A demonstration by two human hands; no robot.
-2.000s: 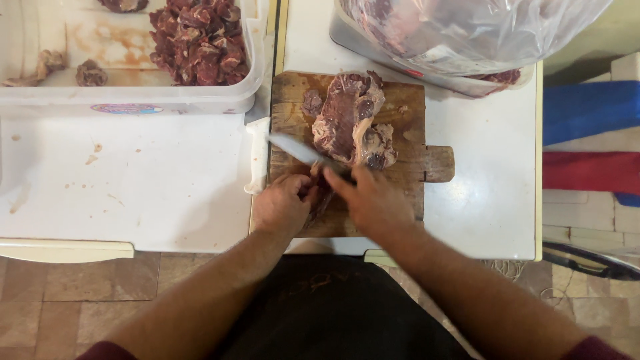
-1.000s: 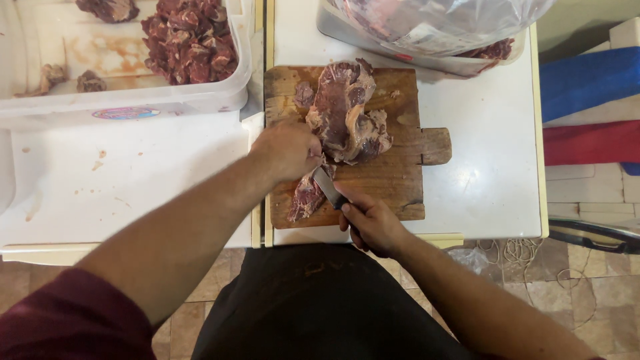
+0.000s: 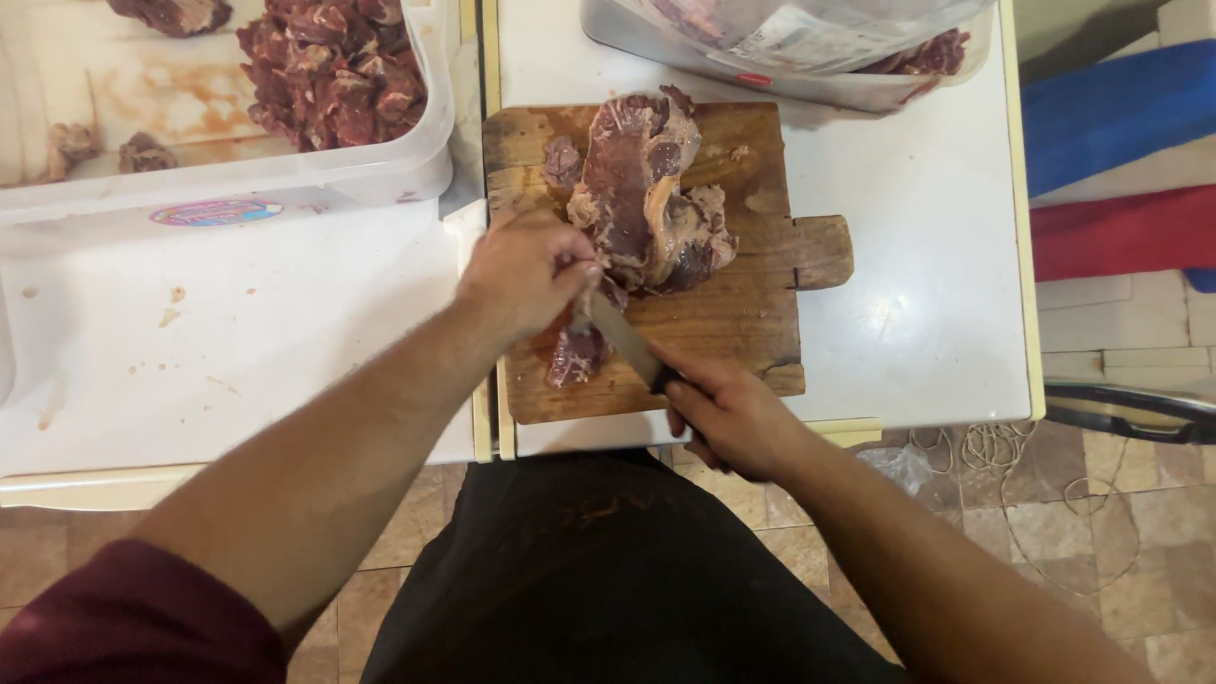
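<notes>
A wooden cutting board (image 3: 731, 332) with a short handle lies on the white surface before me. On it rests a large piece of raw meat (image 3: 622, 190), with a small meat scrap (image 3: 561, 161) at its left. My left hand (image 3: 532, 271) pinches the upper end of a smaller strip of meat (image 3: 577, 356) near the large piece's lower edge. My right hand (image 3: 727, 408) grips the dark handle of a kitchen knife (image 3: 622, 332), whose blade points up and left, its tip close to my left fingers and the strip.
A plastic tub (image 3: 399, 176) with cut meat pieces (image 3: 332, 76) and scraps stands at the upper left. A clear container (image 3: 798, 90) with bagged meat is at the top right. String (image 3: 993, 446) and a clear plastic bag (image 3: 898, 465) lie on the tiled floor at the right.
Since two seconds ago my hands have moved apart and the meat strip has come into view on the board. In the last second my left hand has shifted slightly down beside the knife blade.
</notes>
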